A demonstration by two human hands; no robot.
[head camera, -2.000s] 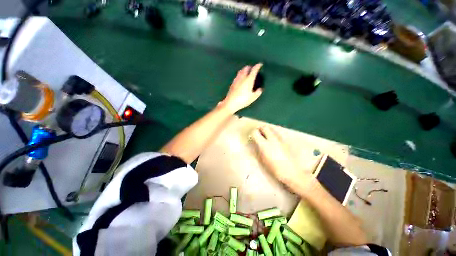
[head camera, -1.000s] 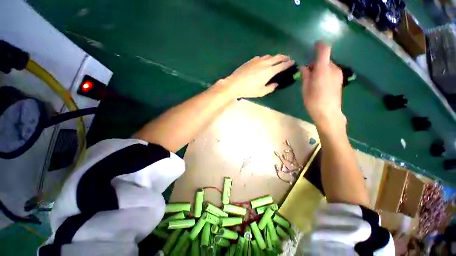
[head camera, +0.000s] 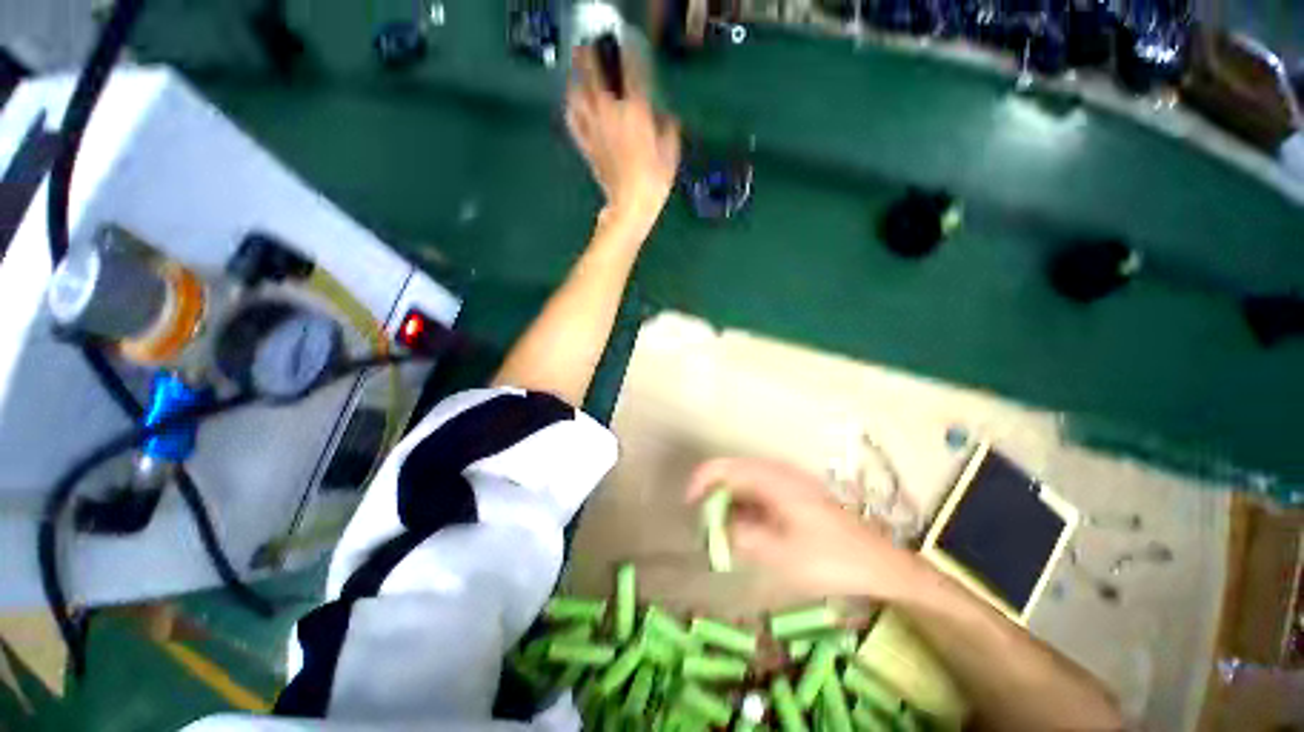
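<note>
My left hand is stretched over the green belt, blurred, with its fingers around a small dark piece that looks like a black housing. My right hand is low over the tan cardboard sheet and pinches one green battery cell, held roughly upright. A heap of green cells lies just below it, near my body. A dark part with a bluish shine lies on the belt right of my left hand. Black housings with light green bits lie farther right.
A white-grey control unit with a gauge, hoses and a red light stands at left. A black pad with a yellow edge and thin wired leads lie on the cardboard. Dark blue parts are heaped beyond the belt. Brown cardboard is at right.
My left hand has moved away to the far side of the belt. My right hand has come back from the belt to the cardboard and now holds a green cell. The camera view has shifted.
</note>
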